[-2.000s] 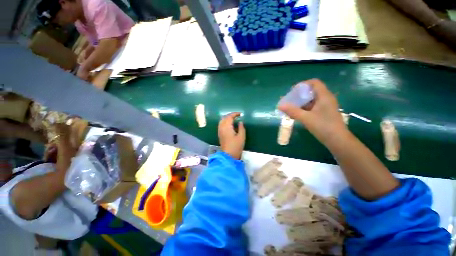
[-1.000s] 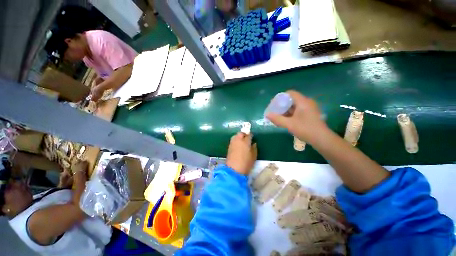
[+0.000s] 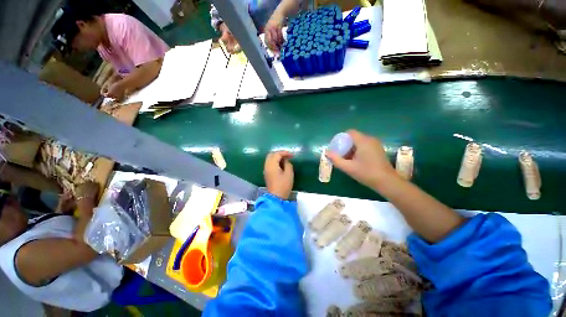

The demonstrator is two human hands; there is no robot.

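Note:
My right hand [image 3: 366,162] grips a small translucent whitish bottle [image 3: 341,144] over the green conveyor belt [image 3: 372,121]. A flat tan piece [image 3: 325,169] lies on the belt just below and left of the bottle; its upper end is partly hidden. Whether the bottle touches it I cannot tell. My left hand [image 3: 279,176] is at the belt's near edge, fingers curled, with a gap between thumb and finger and nothing visible in it. More tan pieces [image 3: 404,163] lie spaced along the belt to the right. A loose pile of tan pieces [image 3: 375,266] lies on the white bench.
A grey metal frame [image 3: 155,148] crosses at left. Near it are a yellow-orange holder [image 3: 197,267] and a box with clear plastic [image 3: 118,229]. Across the belt stand bundled blue cylinders [image 3: 315,46] and card stacks [image 3: 403,31]. People work at left and behind the frame.
Tan pieces on the belt have shifted right, and another now lies under the bottle. My left hand no longer shows the small pale thing it held. Another person's hands have appeared beside the blue cylinders.

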